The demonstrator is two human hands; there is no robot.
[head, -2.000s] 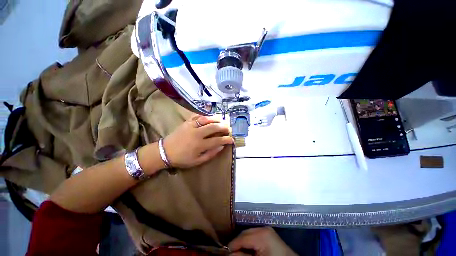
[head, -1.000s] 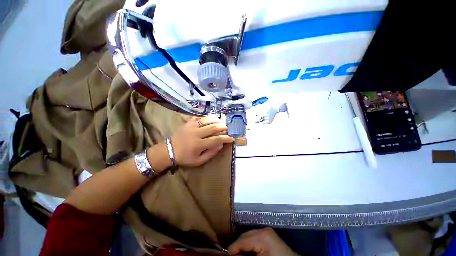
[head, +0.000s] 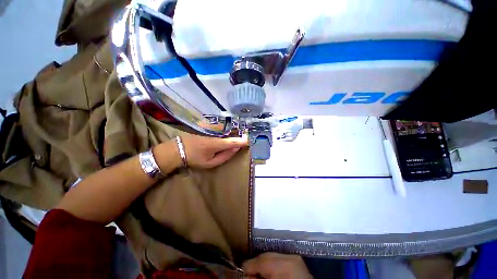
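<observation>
The tan jacket [head: 196, 201] lies bunched to the left of the needle, its zipper edge [head: 251, 207] running straight down towards me. My left hand [head: 210, 151] lies on the cloth just left of the presser foot area, fingertips close together at the zipper edge. My right hand [head: 278, 266] is at the bottom, partly cut off by the frame, gripping the lower end of the jacket edge. The grey-blue block [head: 260, 146] stands right of the needle. The foot and needle tip are hard to make out.
The white sewing machine head [head: 338, 65] with its tension dial [head: 246, 98] looms above. A phone [head: 422, 150] and a white pen-like stick [head: 393, 163] lie to the right, with a small brown piece [head: 475, 186] beyond. The ruler-marked table edge [head: 370, 249] curves below.
My left hand's fingers have drawn closer together and the hand lies flatter near the needle. My right hand still holds the lower edge. The view has shifted slightly.
</observation>
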